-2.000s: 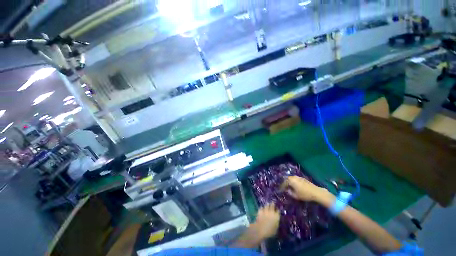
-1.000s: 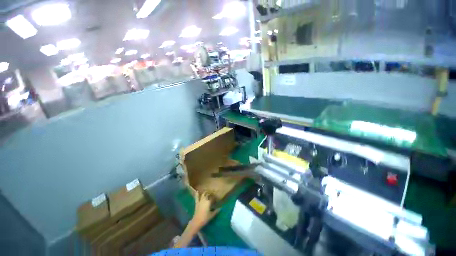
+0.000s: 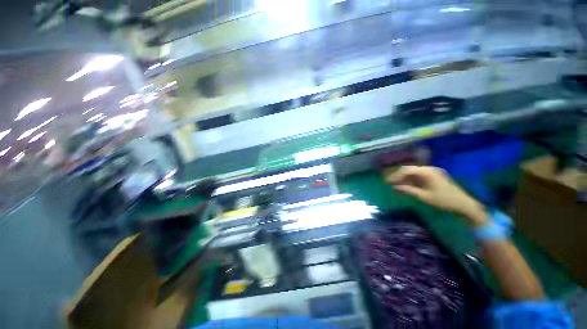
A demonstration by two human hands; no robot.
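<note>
The frame is blurred by motion. My right hand, with a light blue wrist strap, is raised above the back edge of the black component tray. Its fingers are bent; whether they hold a part cannot be told. Dark purple components lie heaped in the tray. My left hand is not visible. The white lead cutting machine stands left of the tray, with its shiny feed rail across the top.
An open brown carton is low at the left. A larger brown carton stands at the right. A blue plastic bin is at the back right. A black tray lies on the green shelf behind.
The view has swung from the left carton back to the machine and component tray. My left hand, at that carton a second ago, has left the view; my right hand has come into view.
</note>
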